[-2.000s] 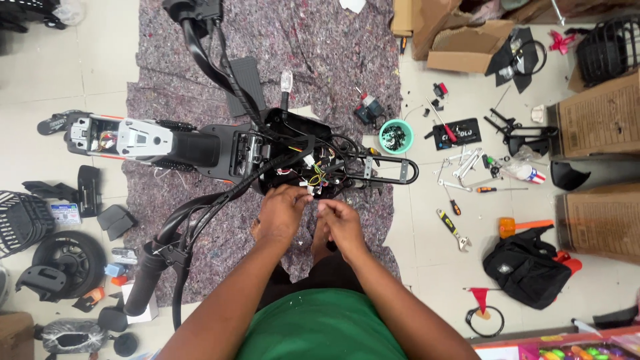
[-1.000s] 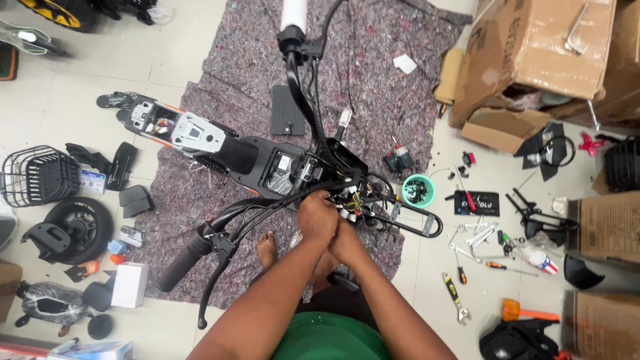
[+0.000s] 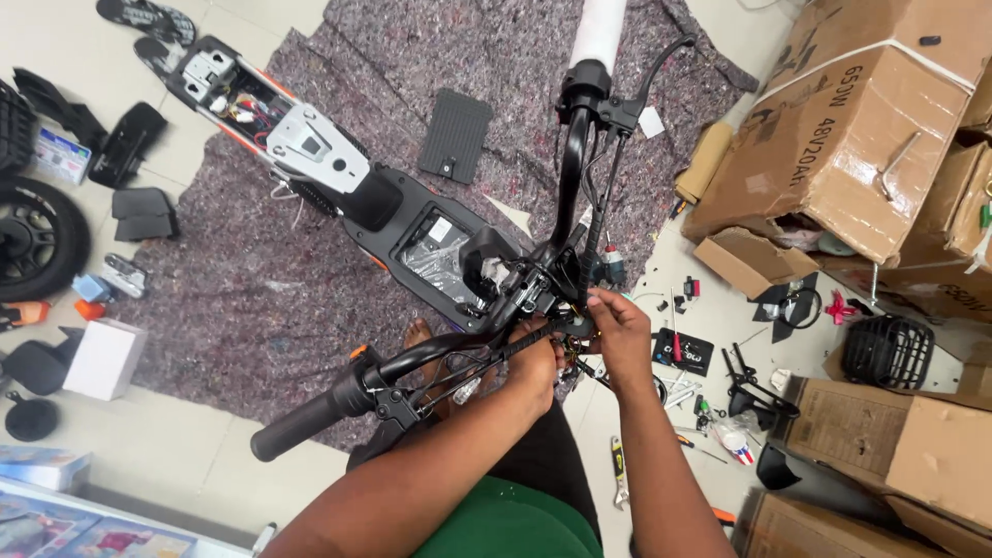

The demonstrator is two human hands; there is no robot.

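Observation:
A partly disassembled electric scooter (image 3: 380,201) lies across a mottled grey felt mat (image 3: 256,310), its black handlebar (image 3: 573,186) crossing in front of me. My left hand (image 3: 535,356) reaches under the cables by the stem, with its fingers at small wires; what it grips is partly hidden. Just right of it my right hand (image 3: 621,333) pinches its thumb and fingers together at the wiring (image 3: 575,349); the piece between them is too small to tell. The open deck shows a plastic-wrapped part (image 3: 442,263). A black ribbed cover (image 3: 456,136) lies on the mat beyond.
Cardboard boxes (image 3: 837,116) stand at the right. An adjustable wrench (image 3: 618,473), a red-handled screwdriver (image 3: 676,347) and loose parts lie on the tiled floor. At the left are a wheel (image 3: 31,236) and a white box (image 3: 105,358). The brake lever (image 3: 659,70) juts out at the top.
My hands, together at the wiring one second ago, are now apart on either side of it. The view has shifted and turned considerably.

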